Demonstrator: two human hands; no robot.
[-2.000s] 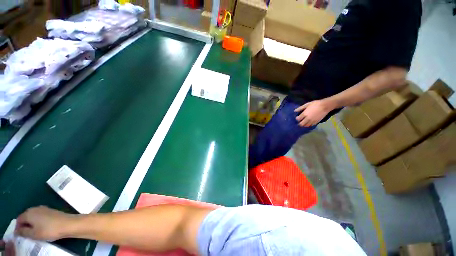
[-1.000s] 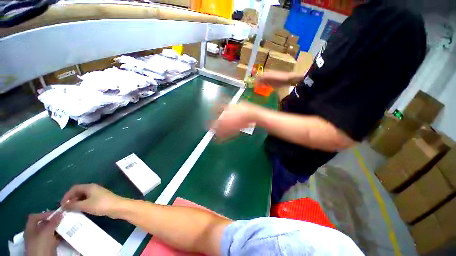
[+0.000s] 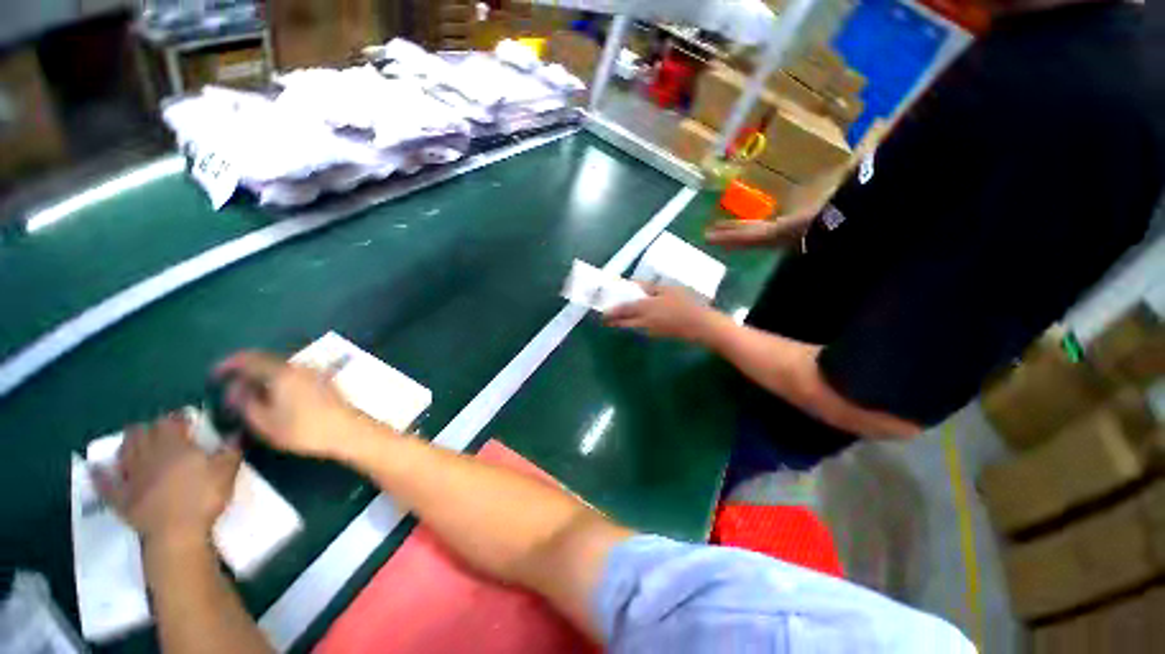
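Note:
Slim white boxes lie at the lower left on the green belt. My left hand (image 3: 176, 483) lies over two of them, a left box (image 3: 113, 575) and a tilted box (image 3: 259, 517). Its fingertips are blurred, so its grip cannot be told. My right hand (image 3: 291, 406) is just right of it, raised near the tilted box's far end, blurred, with its fingers curled beside a dark patch. A third white box (image 3: 383, 391) with dark print lies behind my right wrist, partly hidden by it.
A red mat (image 3: 454, 594) lies under my right forearm. A white rail (image 3: 492, 394) edges the green belt (image 3: 434, 281). White bagged bundles (image 3: 358, 121) line the far side. At right, a person's hand (image 3: 664, 311) holds a white piece by another white box (image 3: 681, 266). A red stool (image 3: 777, 539) stands below.
My hands have moved off the flap end; the right is now apart from the box end. Another white box shows under my left hand. The other person now holds a white piece. The view has shifted.

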